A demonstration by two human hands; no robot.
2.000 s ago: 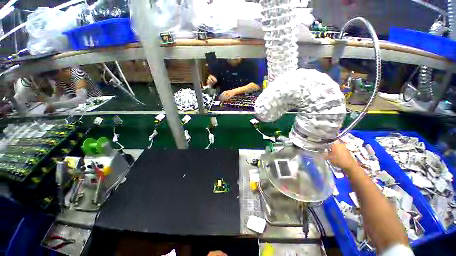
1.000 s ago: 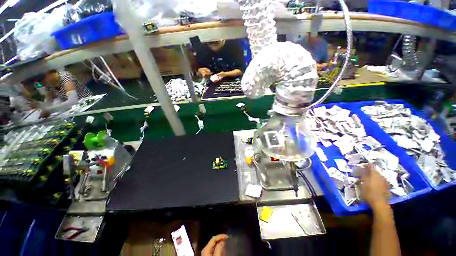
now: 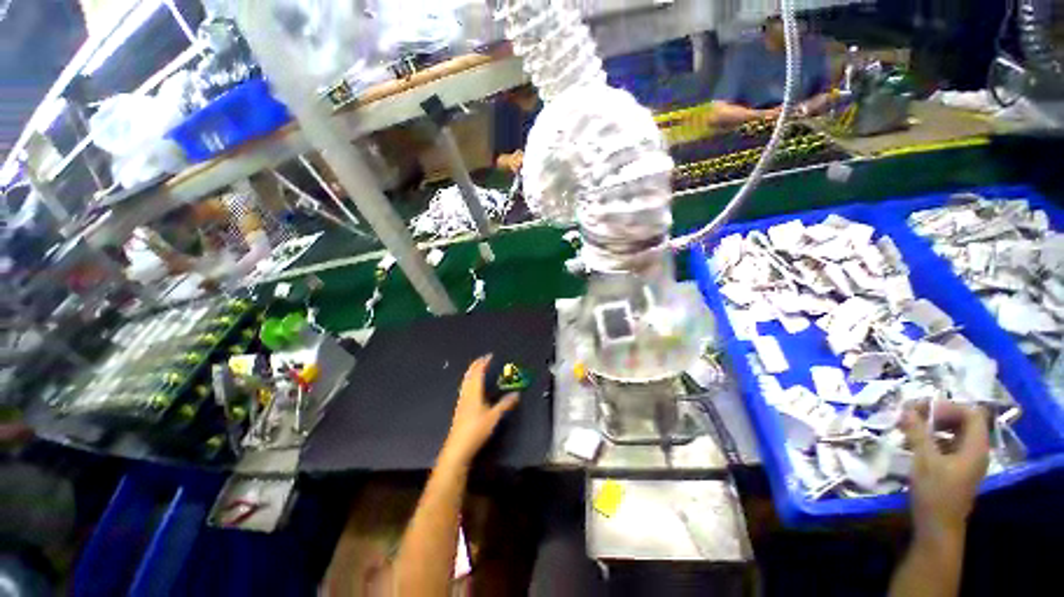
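My left hand (image 3: 473, 418) is over the black mat (image 3: 391, 385), fingers apart, beside a small green circuit board with a yellow block (image 3: 511, 377). It does not visibly hold the board. My right hand (image 3: 947, 452) is over the front of the near blue bin (image 3: 779, 472), which is heaped with white housings (image 3: 858, 362). Its thumb and fingers are bent around what looks like a white piece, but blur hides whether it is gripped.
A clear fume hood (image 3: 642, 332) on a ribbed duct stands between mat and bins. A metal tray with a yellow sponge (image 3: 608, 498) is below it. One white housing (image 3: 582, 443) lies left of the hood's base. Board rows (image 3: 152, 362) are at the left.
My left hand has come up from the bottom edge onto the mat beside the board. My right hand has stayed over the near bin, now at its front right. The view has tilted.
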